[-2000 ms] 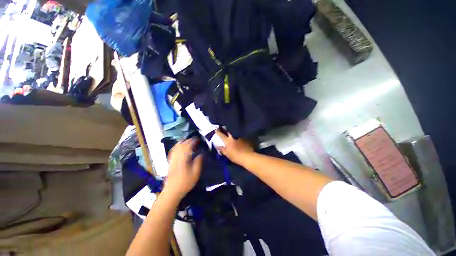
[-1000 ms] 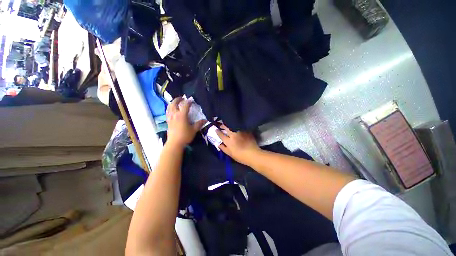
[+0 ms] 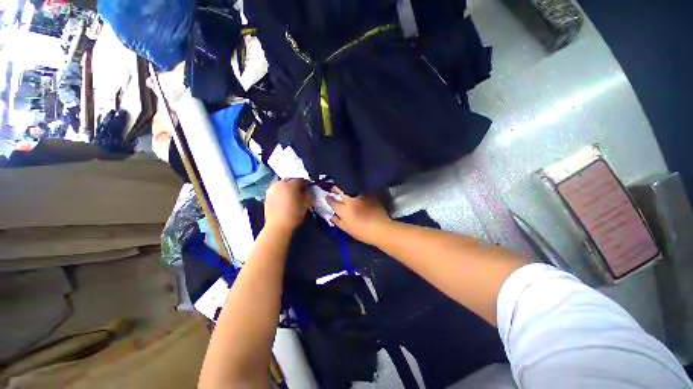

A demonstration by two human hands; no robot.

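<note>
A white paper or cloth tag (image 3: pixel 287 161) lies at the edge of the black pile, crumpled at its lower end. My left hand (image 3: pixel 289 203) grips it near its middle, fingertips partly hidden. My right hand (image 3: pixel 357 216) pinches its lower end, close beside my left hand. A dark strip crosses the tag between the hands. The bundle of cut pieces (image 3: pixel 395 129), tied with a yellowish strip, lies just beyond my hands. Loose black cut pieces (image 3: pixel 433 304) with a blue strip lie below and around my wrists.
A reddish-pink-faced box (image 3: pixel 608 220) and a grey metal bar (image 3: pixel 670 235) lie at the right. A speckled block (image 3: pixel 558 23) is at the upper right. A white roll (image 3: pixel 216 175), wooden stick (image 3: pixel 190 167) and blue plastic bag (image 3: pixel 148 26) are at the left, beside brown card patterns (image 3: pixel 83 201).
My left hand first reached up from the pile onto the tag's upper part, then slid down towards my right hand. My right hand has kept its hold. The view has shifted somewhat.
</note>
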